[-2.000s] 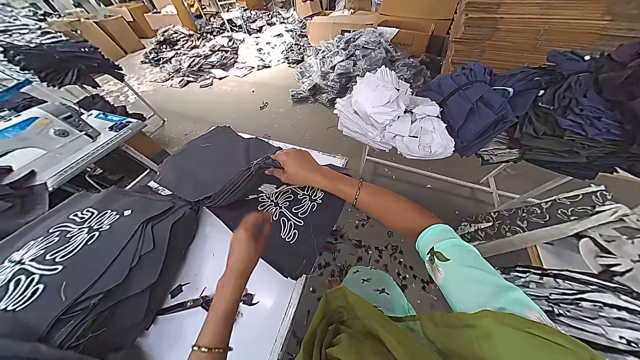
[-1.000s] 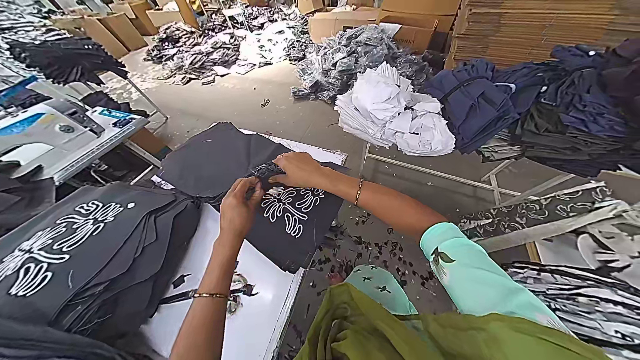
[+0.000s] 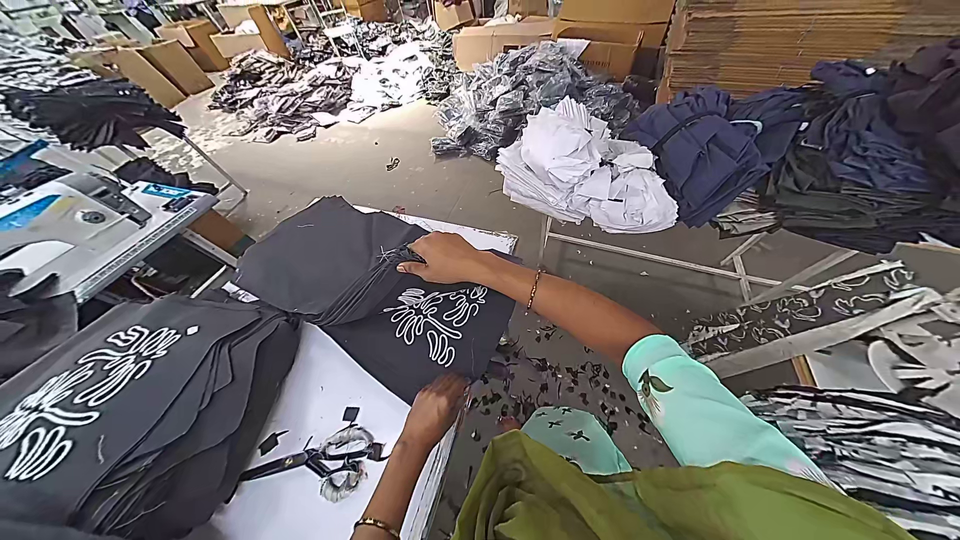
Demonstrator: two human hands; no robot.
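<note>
My right hand [image 3: 446, 259] grips the bunched upper edges of several dark grey fabric panels [image 3: 319, 255] on the white table [image 3: 322, 390]. Below it lies a dark panel with a white looped leaf-like motif [image 3: 431, 319]. My left hand [image 3: 439, 405] is at that panel's near edge, its fingertips partly hidden, so its grip is unclear. To the left, a thick stack of dark panels with a similar white motif [image 3: 82, 390] lies on the table. Scissors with cloth-wrapped handles [image 3: 319, 461] lie between this stack and my left forearm, beside small dark scraps.
At left stands a white sewing machine [image 3: 75, 217]. Beyond the table are a white cloth bundle [image 3: 585, 169], navy garments [image 3: 697, 150], plastic-wrapped packs [image 3: 517, 97] and cardboard boxes [image 3: 502, 41]. Dark scraps [image 3: 555, 375] litter the floor at the table's right edge.
My left hand has moved from beside my right hand down to the near edge of the motif panel. My right hand stays at the bunched panel edges.
</note>
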